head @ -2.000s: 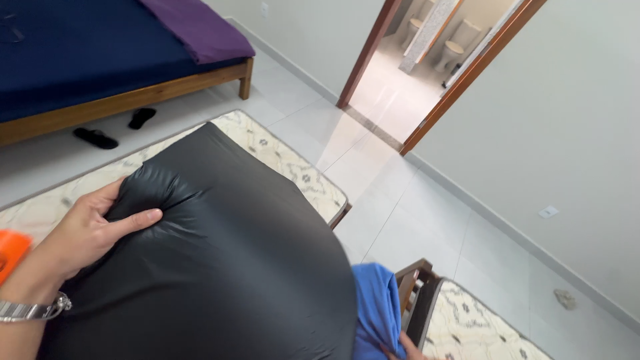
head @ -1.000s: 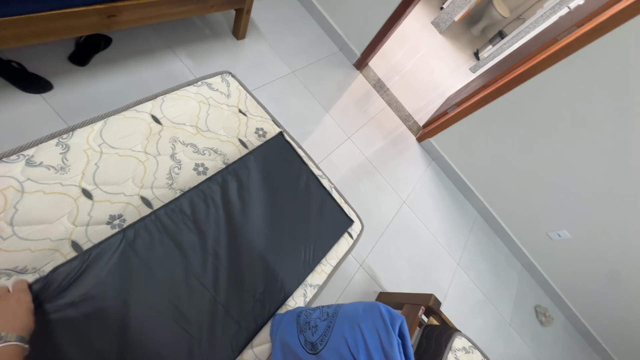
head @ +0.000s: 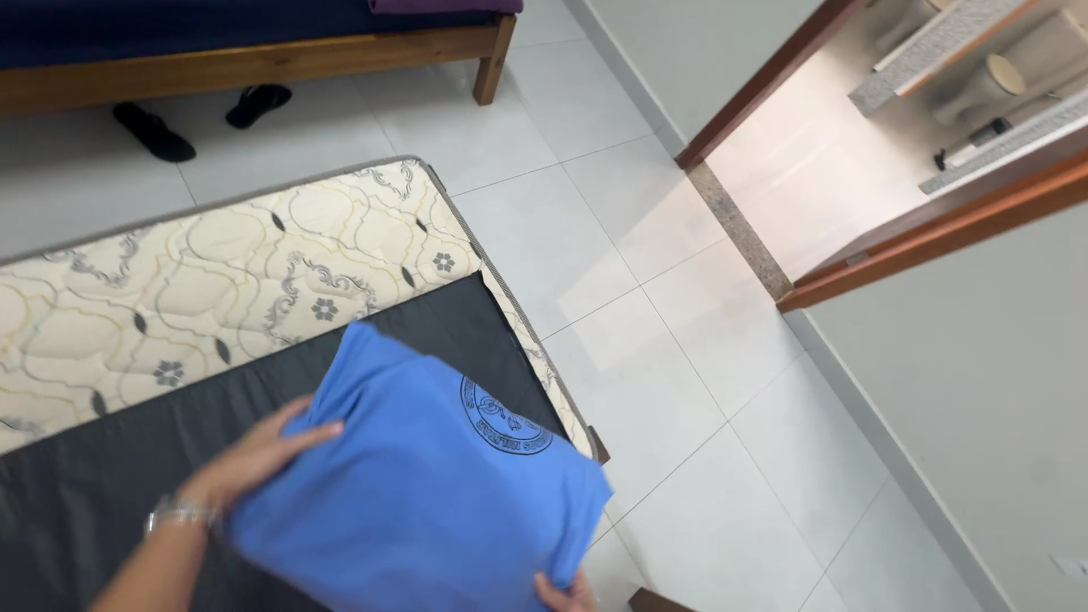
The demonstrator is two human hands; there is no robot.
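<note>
A blue cloth with a round dark printed emblem [head: 425,484] is stretched between my two hands, over the mattress. My left hand [head: 263,455], with a metal watch at the wrist, grips its left edge, thumb on top. At the cloth's lower right corner, my right hand [head: 568,593] pinches the fabric; most of this hand is cut off by the frame's bottom edge. Beneath the cloth, a black smooth sheet-like cover [head: 110,476] lies flat along the near part of a cream patterned mattress [head: 212,272]. The cloth hides part of the black cover.
Beyond the mattress stands a wooden bed frame [head: 340,58] with dark blue bedding, black flip-flops [head: 155,133] on the tiled floor [head: 612,255] beside it. A doorway with a wooden frame [head: 935,246] opens at the right. Part of a wooden piece [head: 659,601] shows at the bottom.
My left hand has let go of the black cover, which lies flat now, and holds the blue cloth. The cloth has moved from the bottom right to over the cover.
</note>
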